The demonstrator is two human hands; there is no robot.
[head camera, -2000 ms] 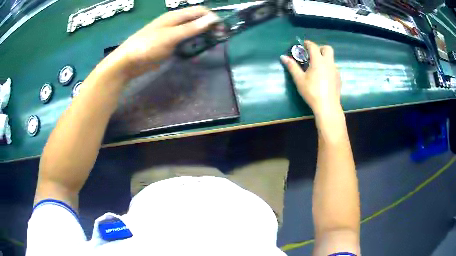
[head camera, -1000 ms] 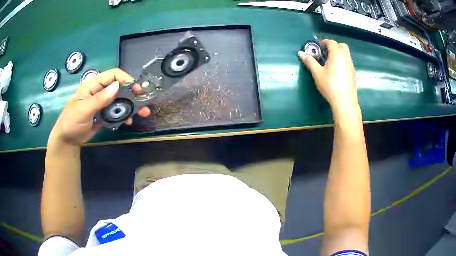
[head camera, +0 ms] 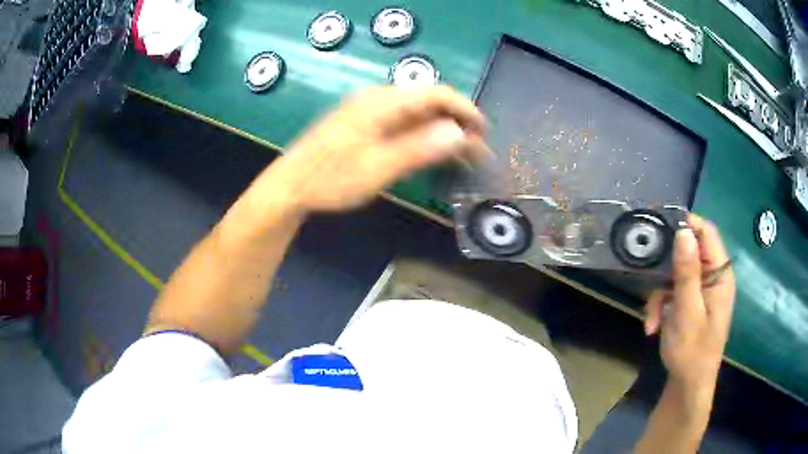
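My right hand [head camera: 695, 288] grips the right end of a silver three-position holder [head camera: 571, 235] over the near edge of the black tray. Black-ringed round units sit at its two ends, and its middle place shows no round unit. A thin dark tool, possibly tweezers [head camera: 718, 272], sticks out from my right hand. My left hand [head camera: 390, 146] is blurred, left of the holder and above its left end. Its fingertips are smeared, so I cannot tell whether it holds anything. Several loose round units [head camera: 329, 30] lie on the green bench beyond my left hand.
The black tray [head camera: 611, 106] holds scattered fine wire offcuts. One round unit [head camera: 766, 228] lies at the right. Silver holders [head camera: 651, 22] and long pointed strips [head camera: 753, 129] lie at the back right. A crumpled white cloth [head camera: 170, 28] and a clear tray [head camera: 80, 58] are at the left.
The view has turned left. The holder has passed from my left hand to my right. My right hand has let go of the round unit, which lies on the bench at the right.
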